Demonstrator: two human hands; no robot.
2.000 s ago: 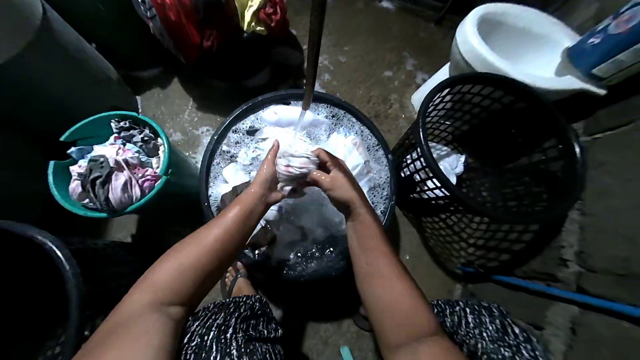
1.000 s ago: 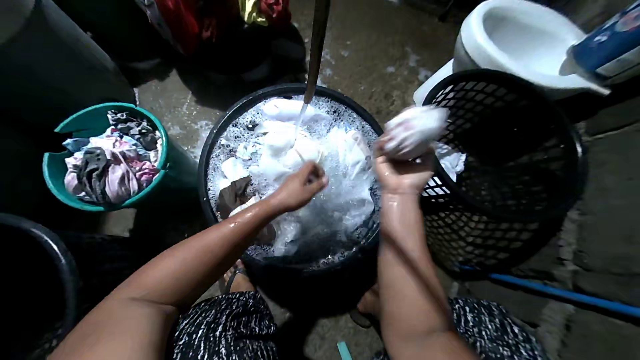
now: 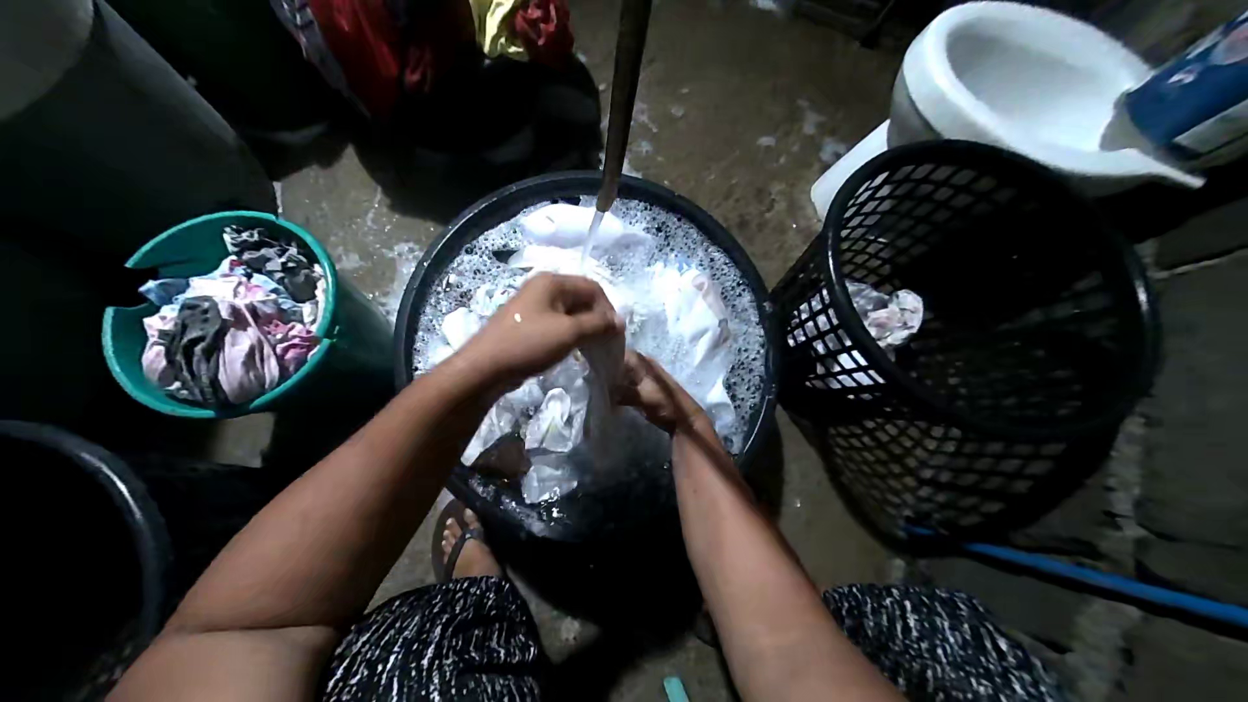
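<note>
A round black tub (image 3: 412, 322) holds foamy water and white wet clothes (image 3: 690, 307). Over its middle my left hand (image 3: 558, 322) grips the upper end of a wet whitish cloth (image 3: 603, 390), which hangs toward the water. My right hand (image 3: 655, 390) is closed on the same cloth from the right, lower down; some of its fingers are hidden. Water runs from a dark hose or pipe (image 3: 621, 107) just above my left hand. To the right, a black mesh plastic basket (image 3: 985, 419) has a crumpled light cloth (image 3: 889, 314) inside.
At the left stands a green bucket (image 3: 329, 292) with a broken rim, full of clothes, above a dark container (image 3: 117, 478). A white plastic basin (image 3: 916, 78) is at the upper right. Beside the mesh basket a blue pole (image 3: 1102, 583) lies low.
The bunched white cloth that my right hand held at the mesh basket's rim is out of that hand. My right hand has moved back left over the tub, and both hands now hold a cloth.
</note>
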